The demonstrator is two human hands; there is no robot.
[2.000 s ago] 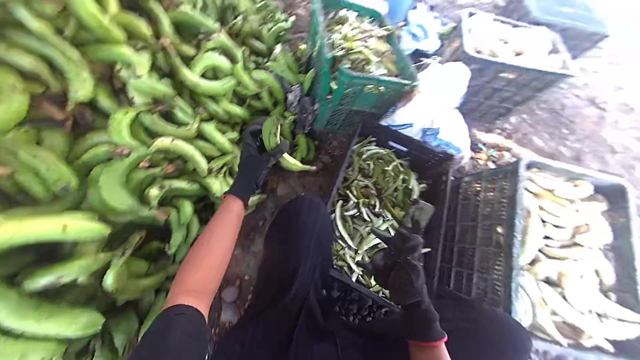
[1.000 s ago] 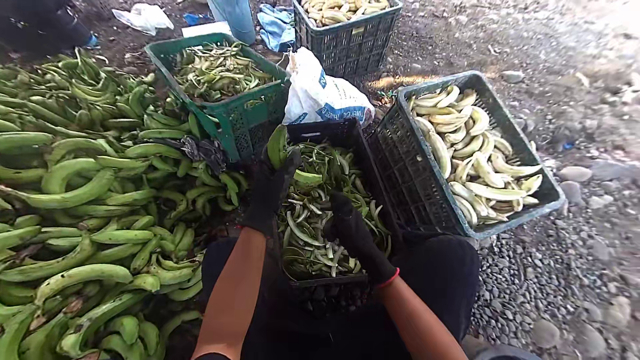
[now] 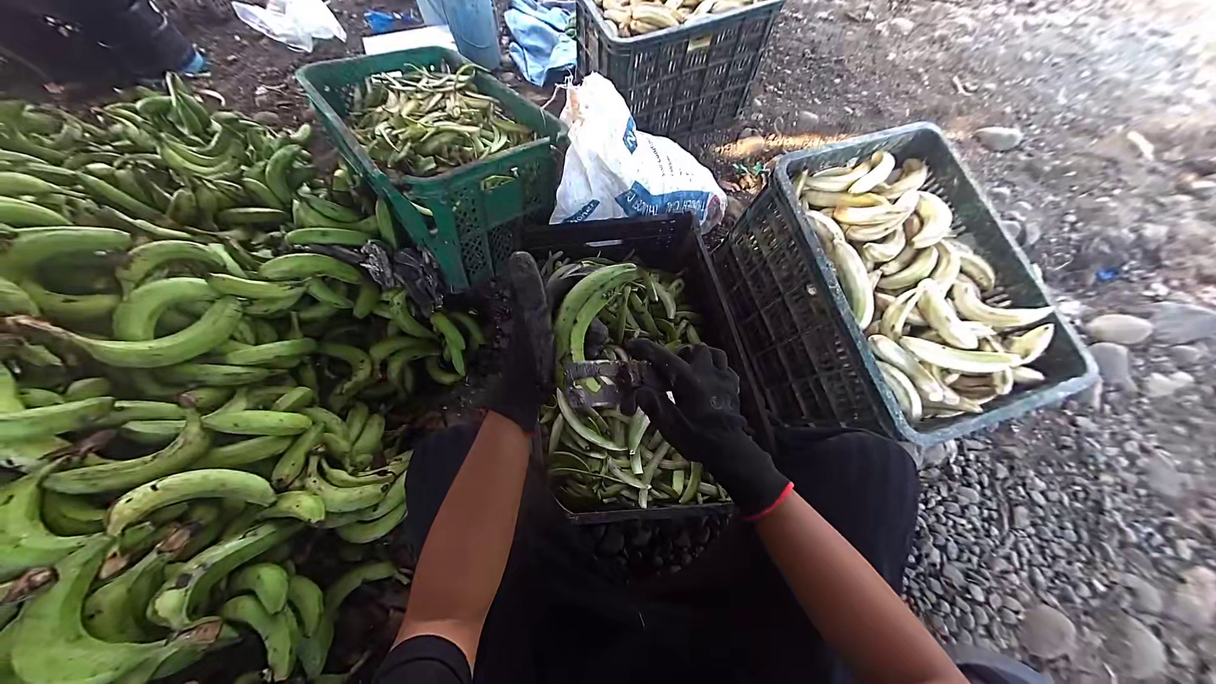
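Note:
My left hand [image 3: 527, 347], in a black glove, holds a green plantain [image 3: 584, 309] upright over the black plastic crate [image 3: 727, 380] between my legs. My right hand [image 3: 703, 408], gloved in black with a red band at the wrist, grips a short flat blade [image 3: 608, 372] that lies across the plantain's lower part. The plantain's lower end is partly hidden. Green peel strips [image 3: 655, 465] fill the crate below both hands. A large heap of unpeeled green plantains [image 3: 180, 332] lies to my left.
A green crate [image 3: 475, 190] of peels stands ahead, beside a white printed sack [image 3: 636, 161]. At the right, a tilted dark crate [image 3: 950, 432] holds peeled plantains [image 3: 912, 266]; another dark crate [image 3: 670, 76] stands farther back. Black crumpled plastic [image 3: 404, 269] lies by the heap.
Two seconds ago my left hand was at the heap's edge; now it holds a plantain over the black crate. My right hand has brought the blade to it. The view has turned.

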